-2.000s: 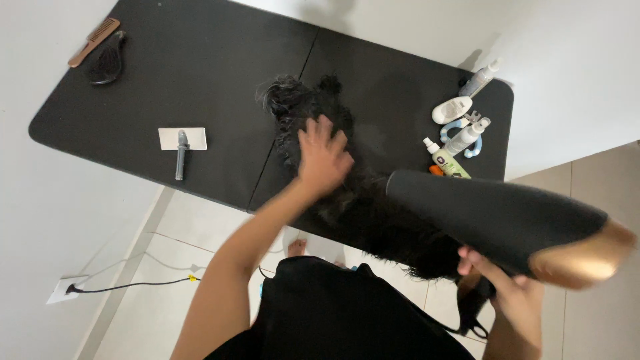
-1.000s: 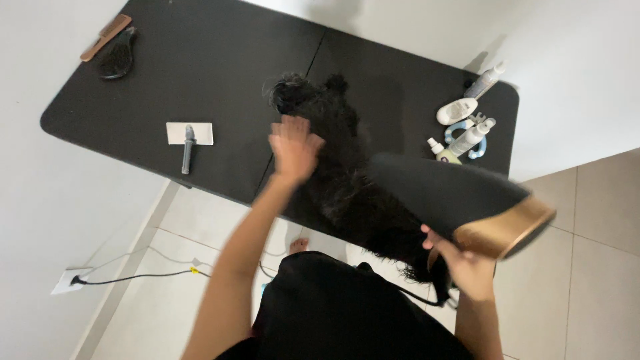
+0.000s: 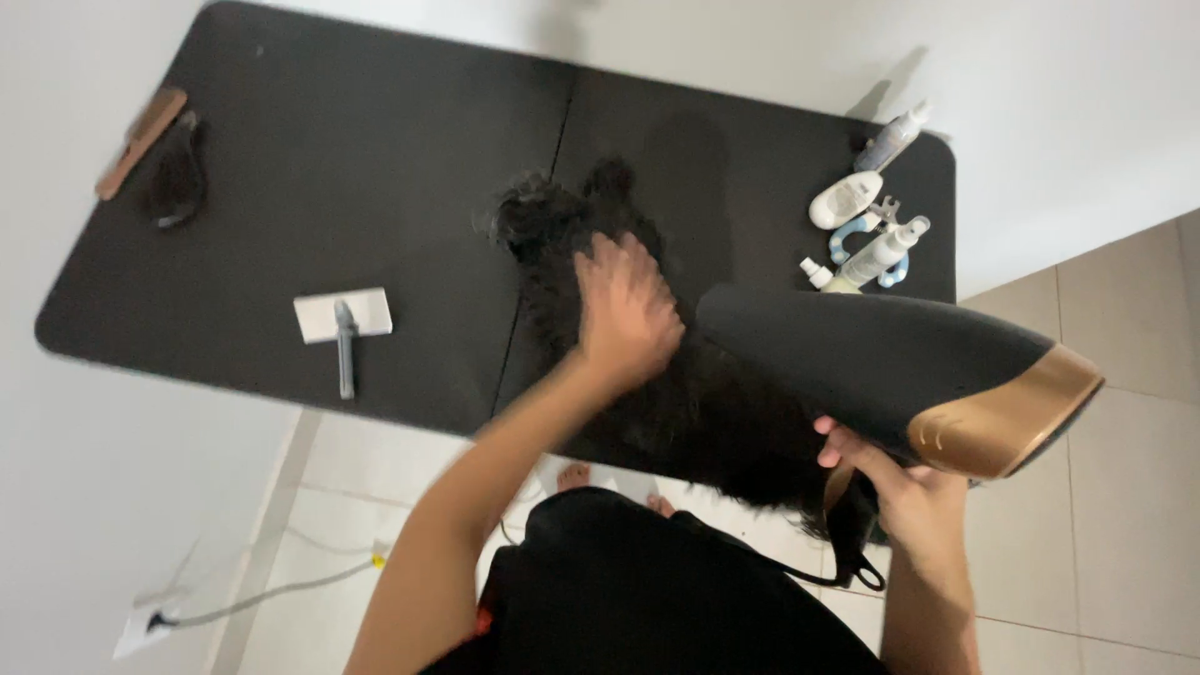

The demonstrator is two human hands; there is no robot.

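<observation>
A black long-haired dog [image 3: 731,412] lies or stands along the near edge of the black folding table [image 3: 394,159], its head toward the middle; which posture it has I cannot tell. My left hand [image 3: 628,309], blurred, rests on or just over the fur behind its head, fingers spread. My right hand [image 3: 900,487] grips the handle of a black and copper hair dryer [image 3: 872,356]. The dryer's nozzle points left, over the dog's back and close to my left hand. Part of the dog is hidden beneath the dryer.
Far left lie a wooden-handled comb [image 3: 141,145] and a dark brush [image 3: 178,178]. Nearer, a grey-handled slicker brush [image 3: 345,356] lies bristle head down. Spray bottles [image 3: 886,253], a white bottle [image 3: 846,200] and blue-and-white clippers [image 3: 848,236] crowd the right end. A cord [image 3: 272,595] runs to a wall socket.
My left hand has moved right from beside the dog's head and neck onto its upper back. The dryer, still in my right hand, first swung left and down, then back up.
</observation>
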